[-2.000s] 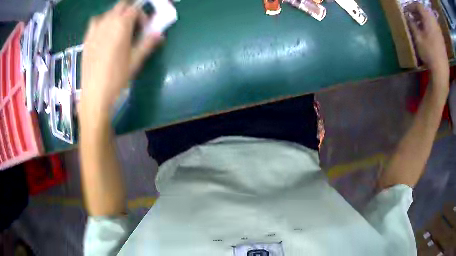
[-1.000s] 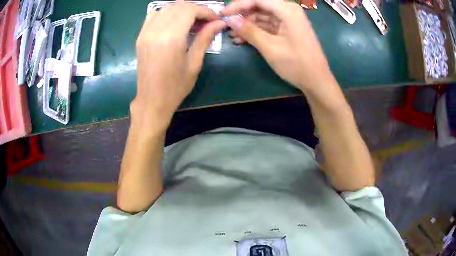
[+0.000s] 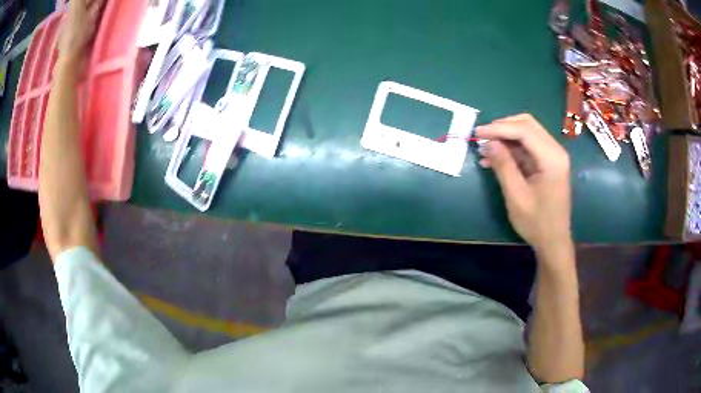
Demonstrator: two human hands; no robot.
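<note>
A white housing frame (image 3: 421, 153) with a large window lies flat on the green bench in front of me. A thin red wire (image 3: 455, 139) runs from its solid lower side to my right fingertips. My right hand (image 3: 526, 169) is just right of the frame, with thumb and index finger pinched on the wire end; a small pale part shows between the fingers, its shape unclear. My left hand (image 3: 80, 27) is at the top left over the pink-red tray (image 3: 115, 115), partly cut off by the top edge; what its fingers hold cannot be told.
White frames with green boards (image 3: 261, 104) overlap right of the tray. Copper-coloured and silvery pieces (image 3: 611, 77) lie in a loose pile at the right. Cardboard cartons (image 3: 676, 180) stand at the right edge, one with small white parts. The bench's front edge (image 3: 400, 236) runs before my body.
My hands have parted: the left has moved to the tray, the right stays by the frame. The white frame now shows flat and uncovered. The view has shifted, showing more of the tray and pile.
</note>
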